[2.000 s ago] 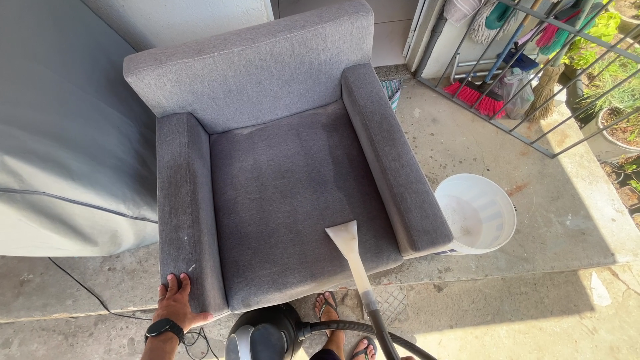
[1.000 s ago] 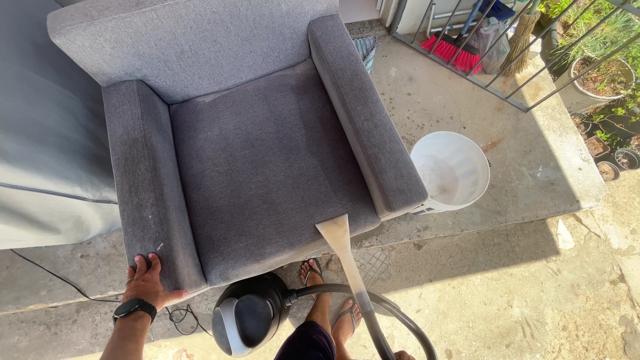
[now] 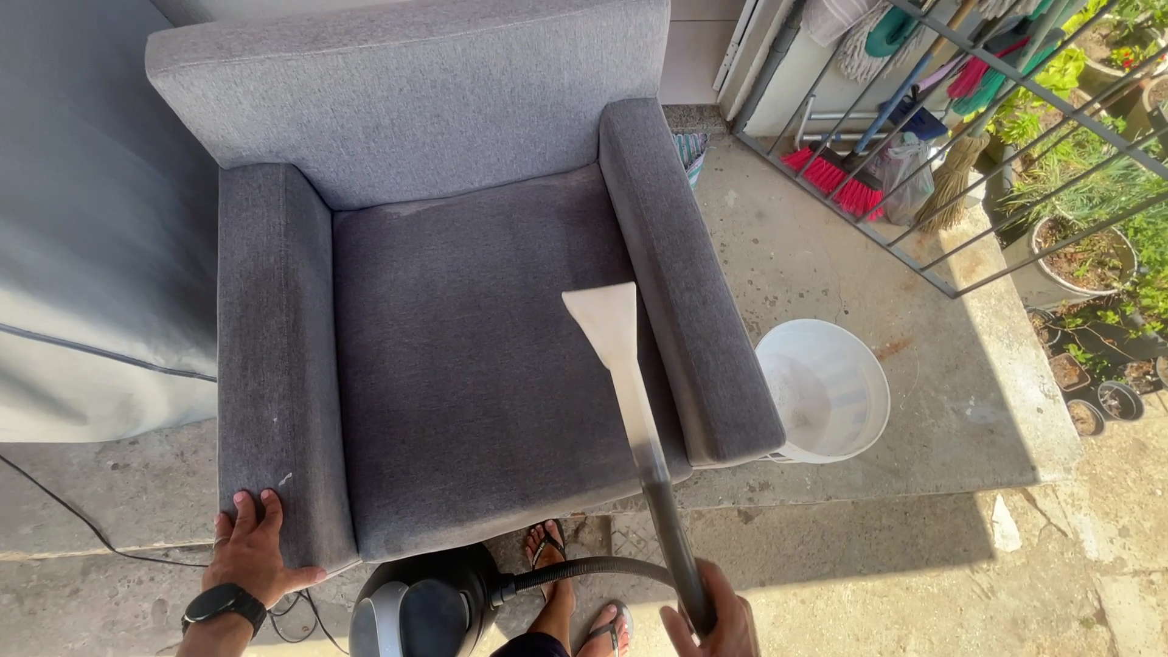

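Note:
A grey fabric armchair [image 3: 484, 365] fills the middle of the head view, its seat darker than its backrest. My left hand [image 3: 251, 557], with a watch on the wrist, rests with fingers spread on the front end of the left armrest [image 3: 274, 365]. At the lower right, my right hand [image 3: 716, 620] grips the dark tube of a vacuum wand [image 3: 671, 520]. The wand's pale flared nozzle [image 3: 607, 319] is over the right part of the seat; whether it touches the fabric I cannot tell. A black hose runs from the wand to a vacuum cleaner [image 3: 424, 602] below the chair's front.
A white plastic bucket [image 3: 826, 392] stands beside the right armrest. Behind a metal gate [image 3: 912, 260] are brooms and mops, with potted plants [image 3: 1086, 255] beyond. A grey cover [image 3: 100, 228] hangs at the left. A cable [image 3: 82, 520] crosses the concrete, near my feet's level.
The nozzle has moved from the seat's front edge farther back, toward the right armrest. My right hand has come further into view. My left hand stays on the left armrest.

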